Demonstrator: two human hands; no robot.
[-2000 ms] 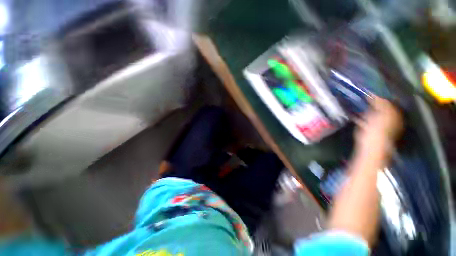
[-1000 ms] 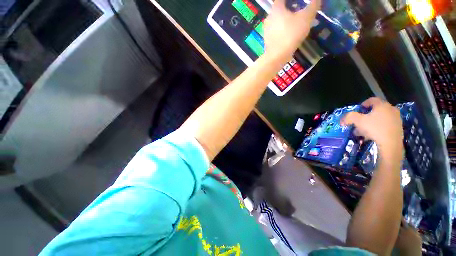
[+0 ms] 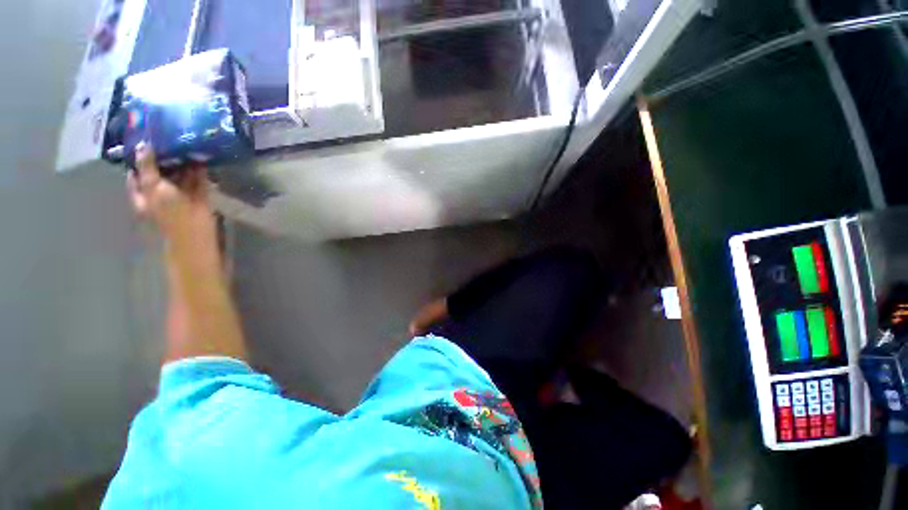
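My left hand is at the upper left, gripping the near side of a dark blue product box. The box's top looks white under glare. It is over the end of the white machine; whether it rests on the machine cannot be told. My right hand is not in view. The digital bench scale, with green and red displays and red and white keys, sits on the bench at the right. Another dark blue box is at its pan side, cut off by the picture's edge.
The dark green bench has a wood-coloured edge running down the right side. A small white piece is at that edge. The machine's framed opening is at the top. My dark-clothed legs are between machine and bench.
The view has swung left to the machine. My left hand has moved from over the scale to the machine with a box. My right hand, earlier on a blue box, has left the view.
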